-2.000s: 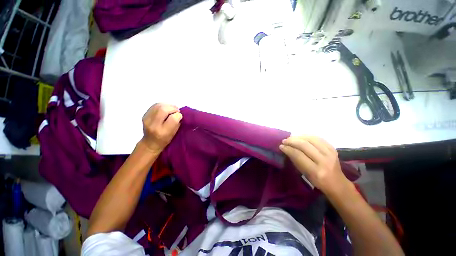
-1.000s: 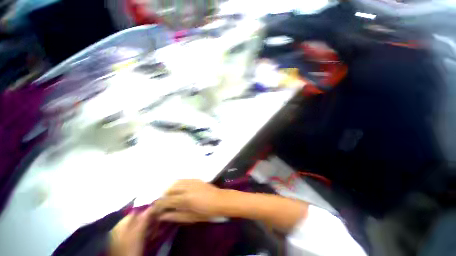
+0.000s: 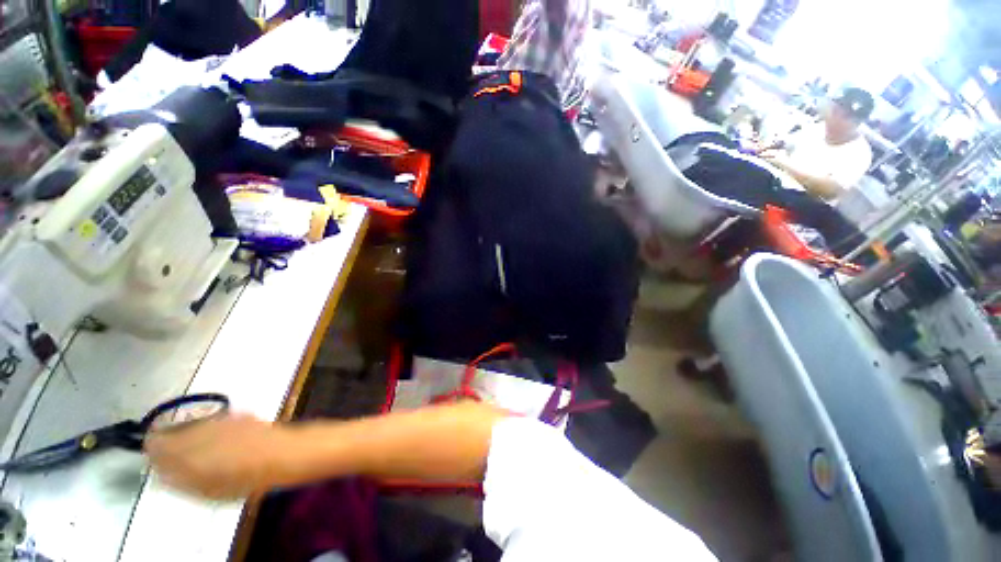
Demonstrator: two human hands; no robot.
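My right hand [image 3: 220,452] is blurred, at the handle end of the black tailor's shears [image 3: 88,442] on the white machine table [image 3: 280,329]. One handle loop shows beyond the fingers; whether they grip the other is hidden. The blades point left. The white sewing machine [image 3: 132,236], with a lit display, stands behind the shears. Maroon cloth [image 3: 329,516] hangs below my forearm, right of the table edge. My left hand is not in view.
A large dark cloth pile [image 3: 527,242] stands beyond the table. An orange-red bin [image 3: 406,181] holds dark pieces. A grey-blue tub [image 3: 779,362] stands at the right, with another behind it. A person in white [image 3: 840,159] is at the far right.
The view has swung right. My hands held maroon cloth together; now my right hand is away from it, at the shears, and my left hand has left the picture.
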